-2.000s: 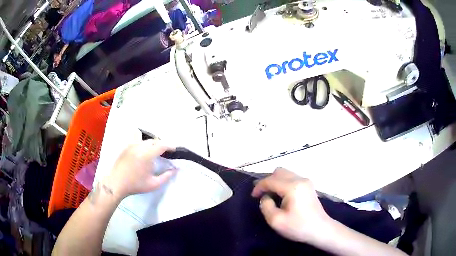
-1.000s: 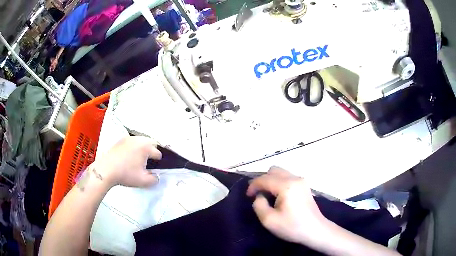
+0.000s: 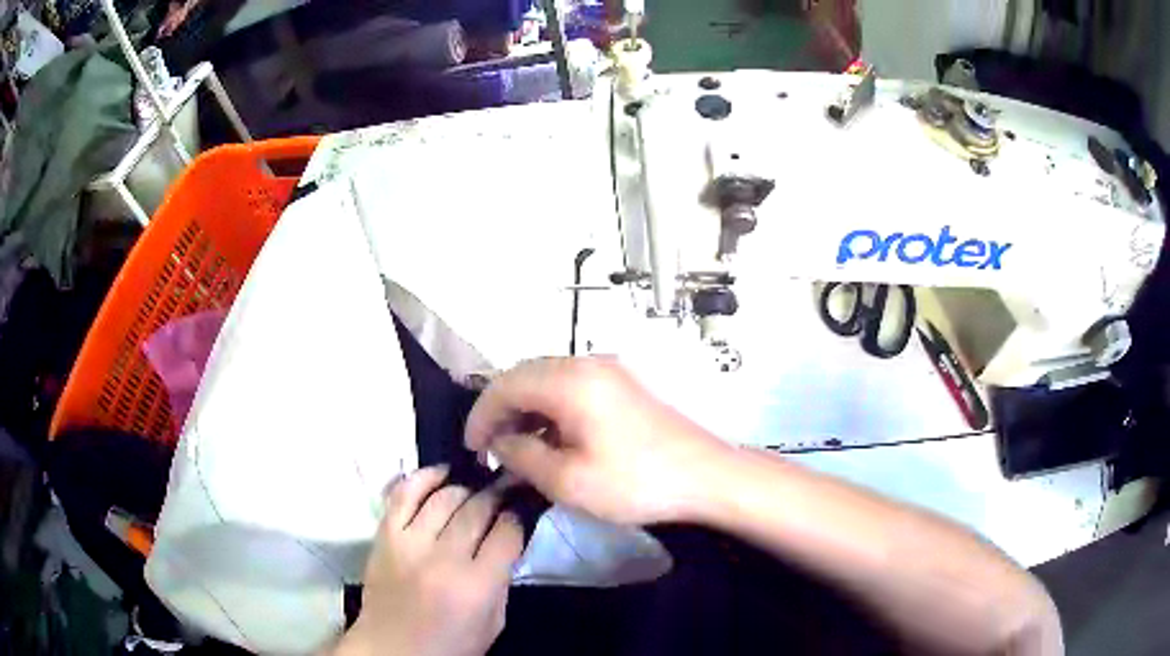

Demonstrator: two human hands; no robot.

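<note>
A white pattern template with thin drawn lines lies on the left of the table; another pale part shows below my hands. A dark garment panel runs along the template's curved edge, under my fingers, and continues below my right forearm. My left hand is curled over the panel and holds it, its fingertips close to my right hand; its thumb is not clear. My right hand is bent over the panel, thumb and fingers pinching a tiny white piece, possibly chalk, at the cloth.
The white sewing machine stands behind and right of my hands. Black shears and red-and-black snips lie under its arm, beside a flat black rectangle. An orange basket with pink cloth is at the left.
The view has swung left, so the machine sits farther right. My right hand has moved left across the panel. My left hand has come down beside it, and more of the white template shows.
</note>
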